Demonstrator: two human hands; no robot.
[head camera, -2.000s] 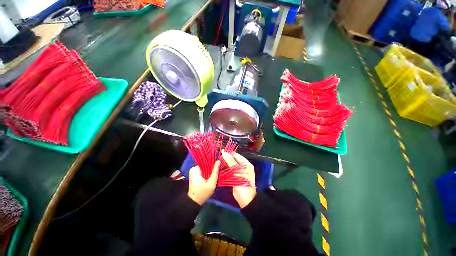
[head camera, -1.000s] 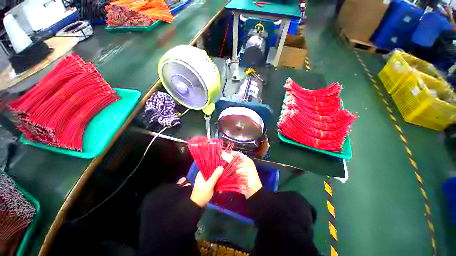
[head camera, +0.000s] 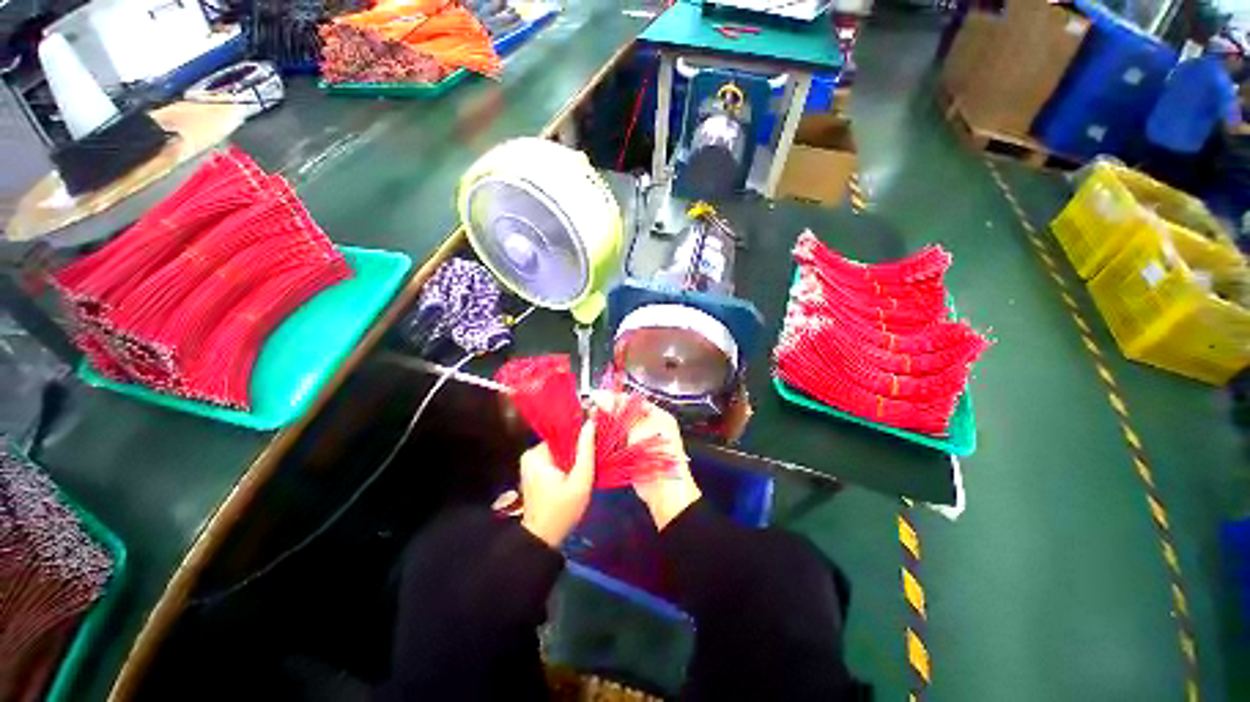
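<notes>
My left hand (head camera: 557, 486) and my right hand (head camera: 655, 460) hold a fanned bundle of red wires (head camera: 555, 412) between them, in front of the machine. The fan's upper part spreads to the left above my left hand; the rest lies against my right palm. The wire ends are blurred. The round silvery disc (head camera: 673, 359) stands just beyond my right hand, apart from it. A red wire stack (head camera: 884, 336) lies in a green tray (head camera: 972, 428) right of the disc. Another red stack (head camera: 213, 288) lies in a green tray (head camera: 336, 322) on the left bench.
A lime-rimmed desk fan (head camera: 542, 233) stands left of the disc, beside a purple-and-white clump (head camera: 463, 305). A blue bin (head camera: 740, 494) is below my hands. Brown wires (head camera: 48, 562) lie at lower left. Yellow crates (head camera: 1165, 274) stand on the aisle floor. A person (head camera: 1190, 103) is at far right.
The view has shifted, so the bench and machine sit further right and lower. Both hands still hold the red wires, whose upper part now spreads further left.
</notes>
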